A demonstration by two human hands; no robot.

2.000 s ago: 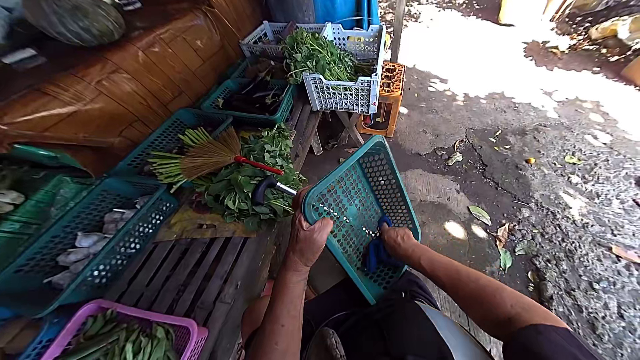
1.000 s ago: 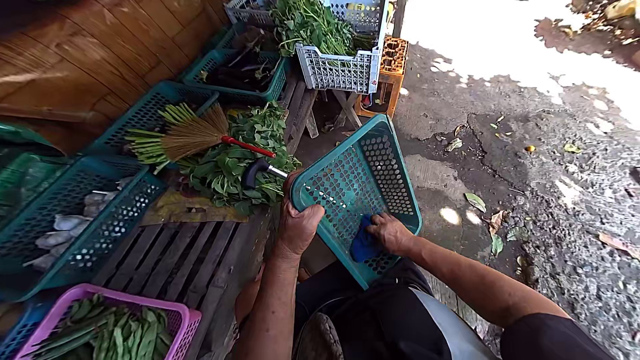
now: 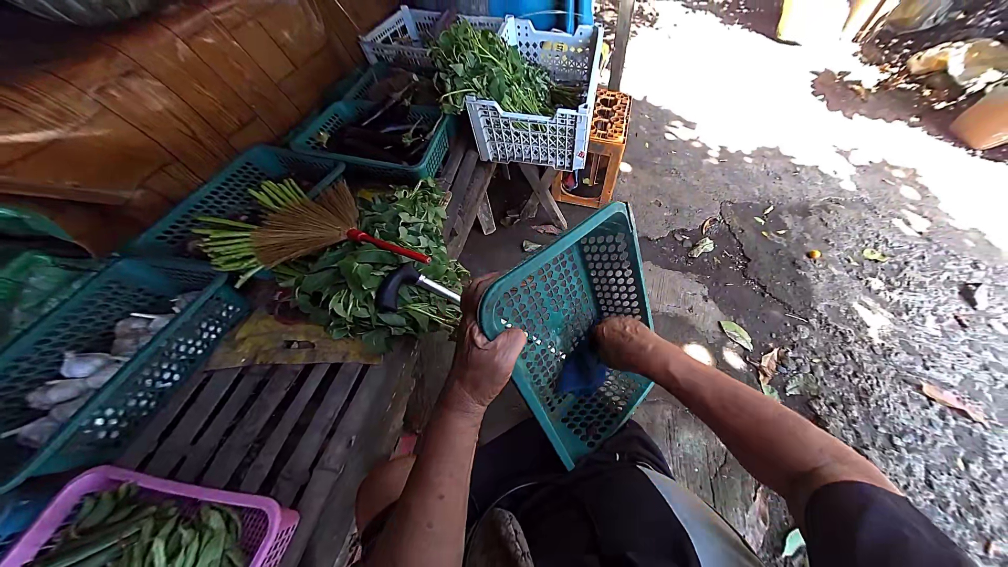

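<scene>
My left hand (image 3: pixel 488 346) grips the near left rim of a green perforated plastic basket (image 3: pixel 543 295), tilted over my lap. Inside the basket, my right hand (image 3: pixel 626 344) holds a dark blue cloth (image 3: pixel 581 368) against its perforated surface; the fingertips are partly hidden. Just beyond my left hand, the black curved handle (image 3: pixel 398 285) of a metal-shafted cane or umbrella leans over leafy greens (image 3: pixel 354 291). On those greens lies a small straw whisk broom (image 3: pixel 311 228) with a red handle.
A slatted wooden bench (image 3: pixel 260 425) carries a green basket of garlic (image 3: pixel 142 402), a pink basket of green pods (image 3: pixel 272 516) and a green basket of eggplants (image 3: pixel 433 161). A white crate (image 3: pixel 528 138) of greens stands behind, beside an orange crate (image 3: pixel 606 150). Rough ground (image 3: pixel 827 315) lies right.
My right hand and the blue cloth have shifted within the basket between frames. My left hand keeps its hold on the rim.
</scene>
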